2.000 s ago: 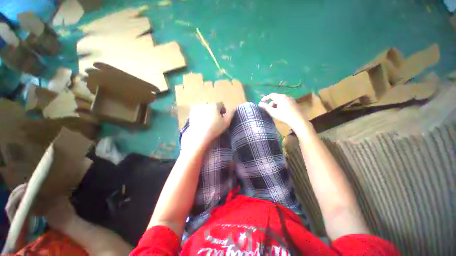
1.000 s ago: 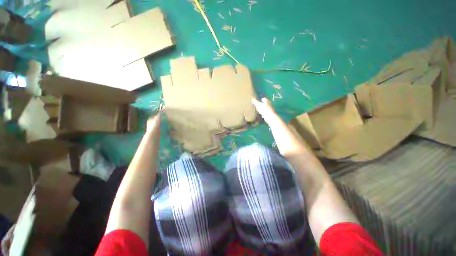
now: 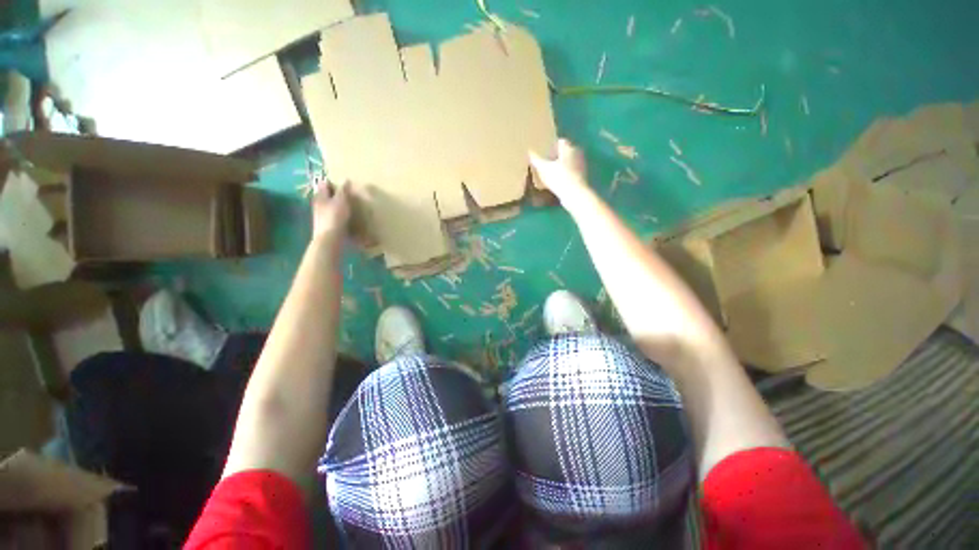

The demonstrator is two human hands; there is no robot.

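A flat tan box blank (image 3: 440, 129) with notched edges lies ahead of my knees, low over the green floor. More cardboard edges show under its near side, so it seems to lie on other blanks. My left hand (image 3: 332, 206) is at its left near edge, the fingers closed on the edge. My right hand (image 3: 563, 170) holds its right edge, thumb on top. The undersides of both hands' grips are hidden.
A folded box (image 3: 145, 215) lies open at the left. Large loose blanks (image 3: 161, 75) lie at the upper left. Folded boxes (image 3: 768, 263) rest on a ribbed stack of blanks (image 3: 891, 440) at the right. Cardboard scraps (image 3: 505, 295) litter the floor (image 3: 666, 140) near my shoes.
My hands have moved from over my knees out to the blank's two sides. The view has tilted and shifted, and my shoes now show. The blank appears larger and farther up in view.
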